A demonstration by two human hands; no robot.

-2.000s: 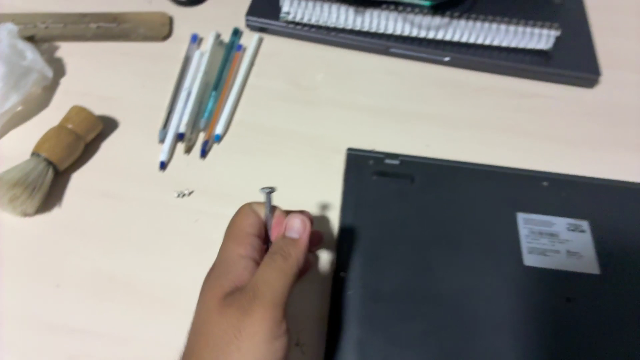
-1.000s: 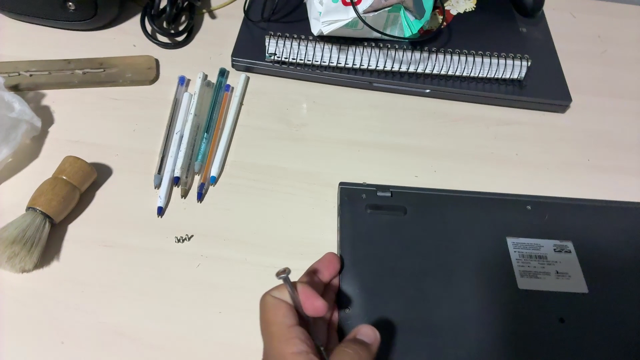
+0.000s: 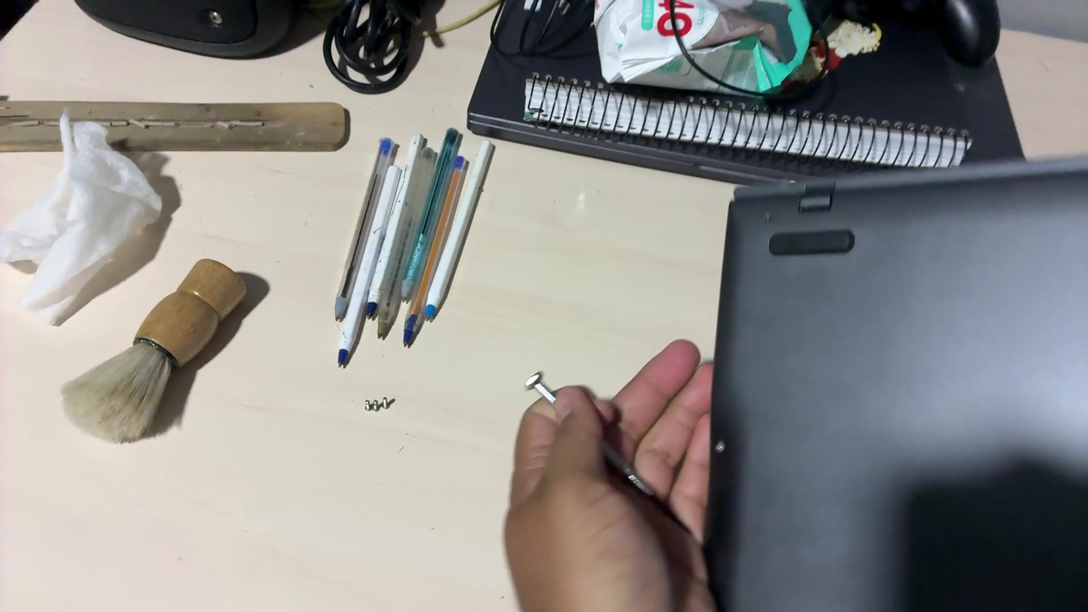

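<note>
My left hand (image 3: 595, 501) comes in at the bottom middle, palm turned to the right. Its thumb and index finger pinch a thin metal precision screwdriver (image 3: 629, 473) with a flat round cap at the upper left; its lower tip is hidden. The other fingers are spread beside the left edge of a dark laptop (image 3: 850, 357), whose underside faces me with a rubber foot near the corner. A small screw head (image 3: 720, 446) shows on that edge. Several tiny loose screws (image 3: 378, 405) lie on the table left of the hand. My right hand is not in view.
Several pens (image 3: 408, 246) lie behind the screws. At the left are a wooden-handled brush (image 3: 183, 323), a crumpled white tissue (image 3: 102, 221) and a wooden strip (image 3: 246, 127). A coiled black cable (image 3: 370, 42) and another laptop (image 3: 595, 149), bearing a spiral notebook (image 3: 748, 123) and a packet (image 3: 705, 42), stand behind.
My left hand has come away from the laptop's edge, its palm now turned right, still with the screwdriver. The laptop has shifted to the right and now overlaps the one behind; its label has left view.
</note>
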